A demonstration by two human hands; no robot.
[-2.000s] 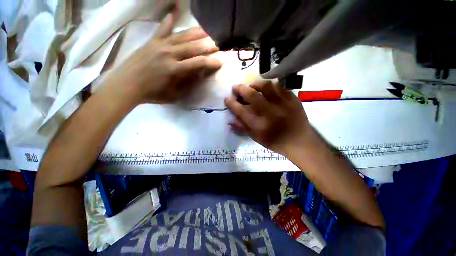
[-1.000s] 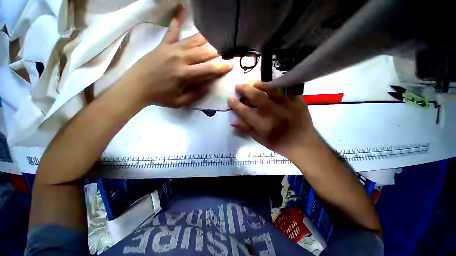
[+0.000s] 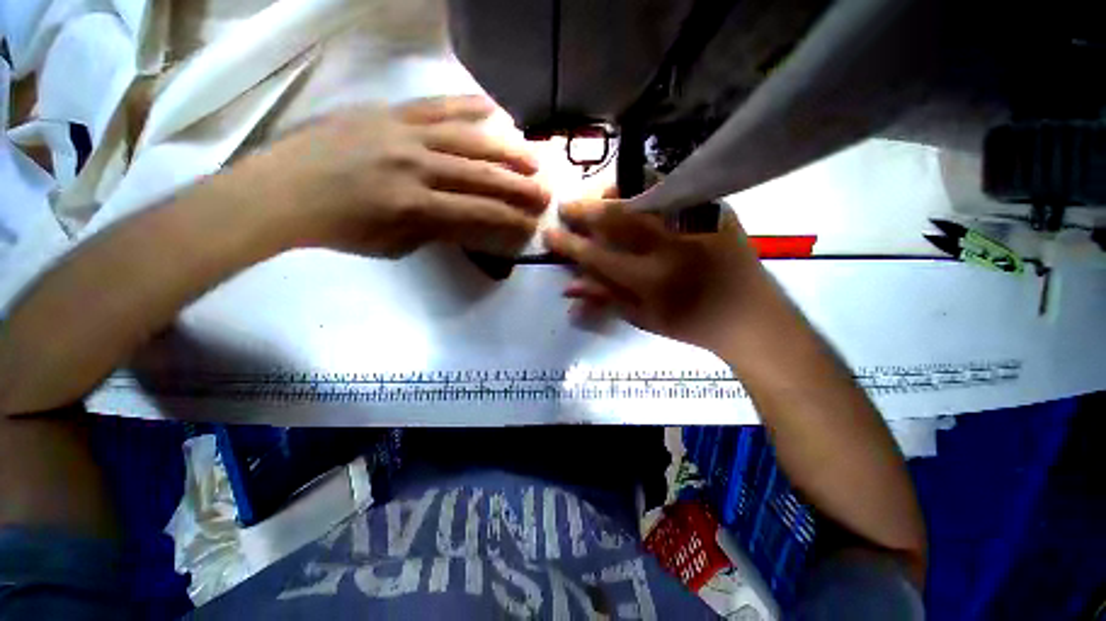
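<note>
The white-cream garment piece (image 3: 231,103) lies in folds over the left of the table and runs up to the sewing machine head (image 3: 570,61). My left hand (image 3: 406,176) lies flat on the cloth left of the needle area, fingers together and pointing right. My right hand (image 3: 649,267) is just right of it, below the machine head, with thumb and fingertips pinched at the cloth edge. The fingertips of both hands nearly meet. The small ring (image 3: 588,148) shows above them. The needle point itself is too bright and small to make out.
A red tape marker (image 3: 784,246) lies right of my right hand. Green thread snips with black points (image 3: 992,252) lie far right. The printed ruler (image 3: 485,386) runs along the table's front edge. Blue crates (image 3: 740,479) with white scraps (image 3: 206,522) stand below the table.
My left forearm and elbow have swung out to the left, and the left hand now lies flatter with its fingers closer together. The right hand stays near the same spot. The view has shifted slightly.
</note>
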